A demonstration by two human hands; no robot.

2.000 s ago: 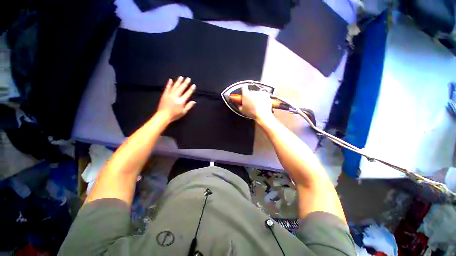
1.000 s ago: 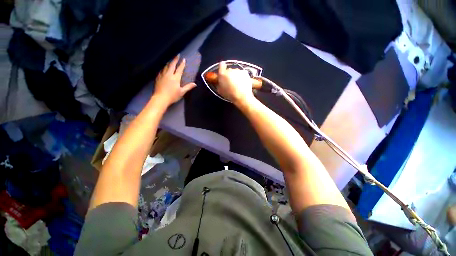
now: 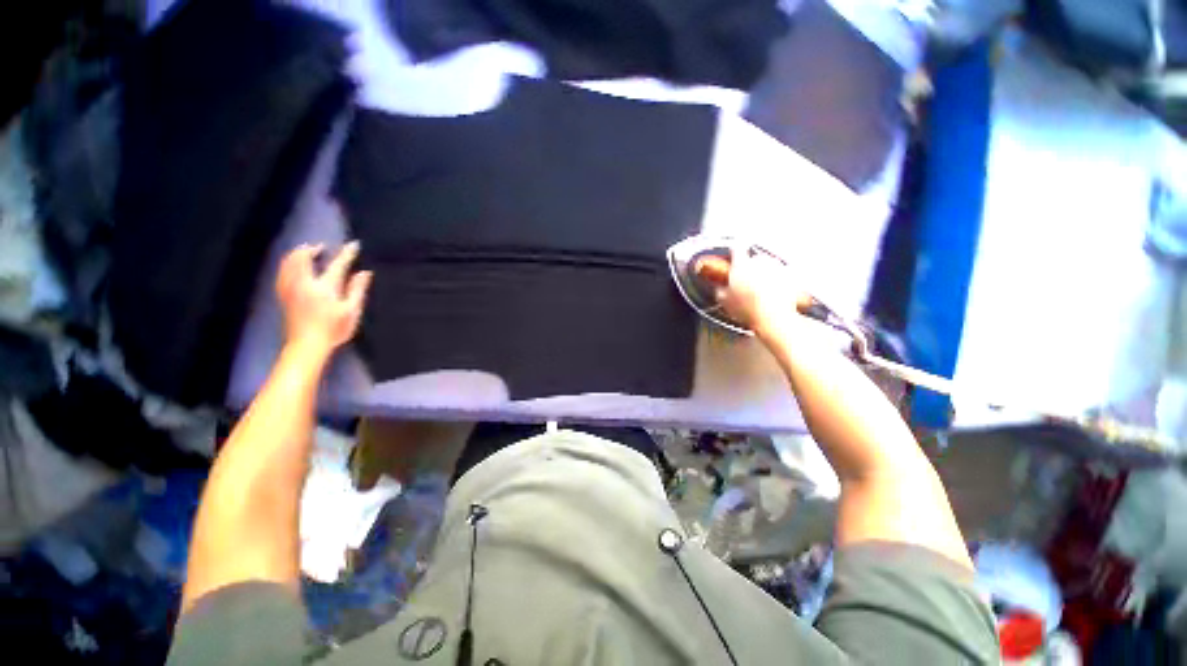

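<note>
A black garment panel (image 3: 534, 182) lies opened out on the pale padded table cover (image 3: 794, 182), with a straight seam line (image 3: 521, 260) across its middle. My right hand (image 3: 759, 289) grips the handle of the steam iron (image 3: 704, 302). The iron's tip points left and it stands at the panel's right edge, partly over the cover. My left hand (image 3: 323, 297) is at the panel's left edge, its fingers apart and slightly bent. Blur hides whether the fingertips pinch the cloth.
A tall dark cloth heap (image 3: 208, 195) hangs at the table's left. A black pile (image 3: 599, 39) and a flat dark piece (image 3: 827, 98) lie at the back. The pale hose (image 3: 911, 375) runs right toward a blue-sided white table (image 3: 1041, 247). Scraps cover the floor.
The iron has moved right, from the panel's left part to its right edge. My left hand has come to the panel's left edge. The camera view has turned back, so the panel appears level.
</note>
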